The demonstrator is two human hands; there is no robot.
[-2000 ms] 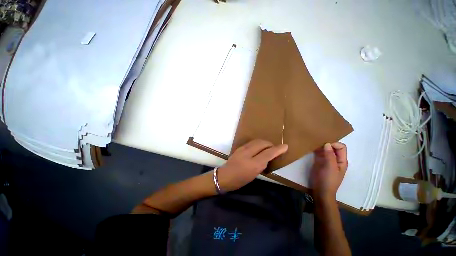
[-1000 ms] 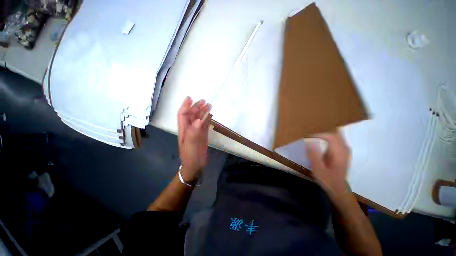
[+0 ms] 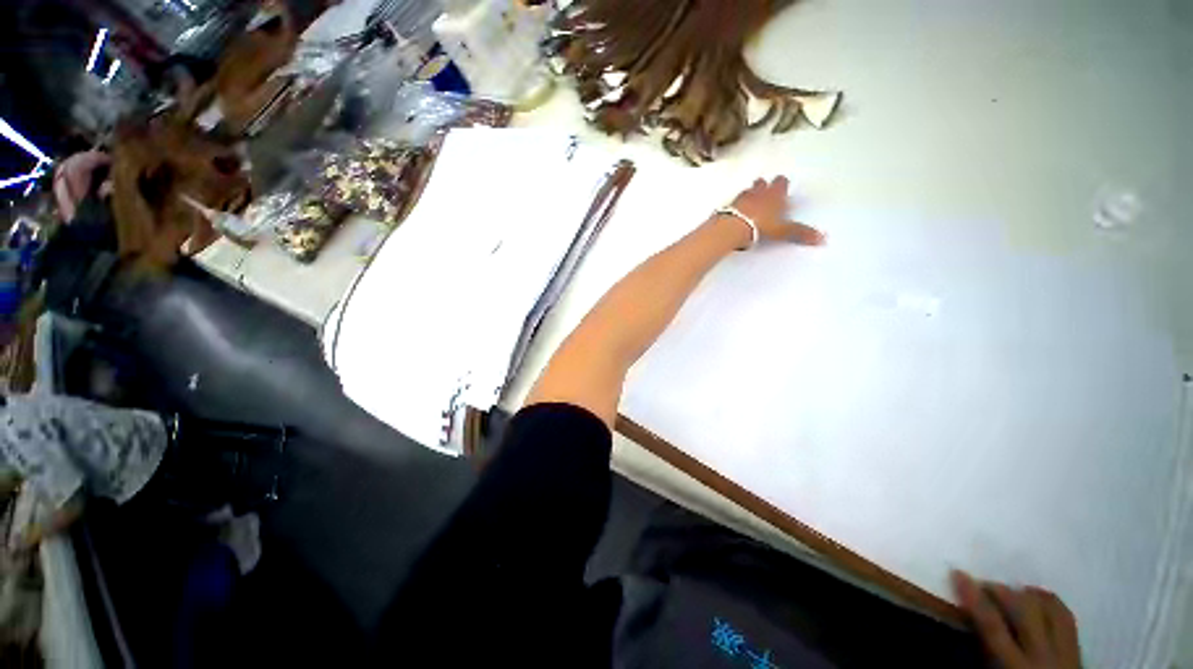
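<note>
A large panel [image 3: 916, 392] lies flat on the white tabletop, pale back up, with a narrow brown strip [image 3: 798, 529] along its near edge. My left hand [image 3: 775, 216] is stretched out at the panel's far left part, fingers spread, palm down, holding nothing visible. My right hand [image 3: 1023, 623] is at the near edge on the right, cut off by the picture's bottom; its fingertips touch the panel, but whether they pinch the edge cannot be told.
Stacked white-backed panels [image 3: 451, 268] lie to the left. Fanned brown strips [image 3: 687, 79] and a whitish container [image 3: 504, 50] are at the back. A crumpled white scrap [image 3: 1119, 209] lies at far right. Patterned bundles [image 3: 327, 203] lie farther left.
The folded-over brown face no longer shows; the panel now lies flat. My left hand has moved far forward, my right hand toward the near right edge. The view has swung left.
</note>
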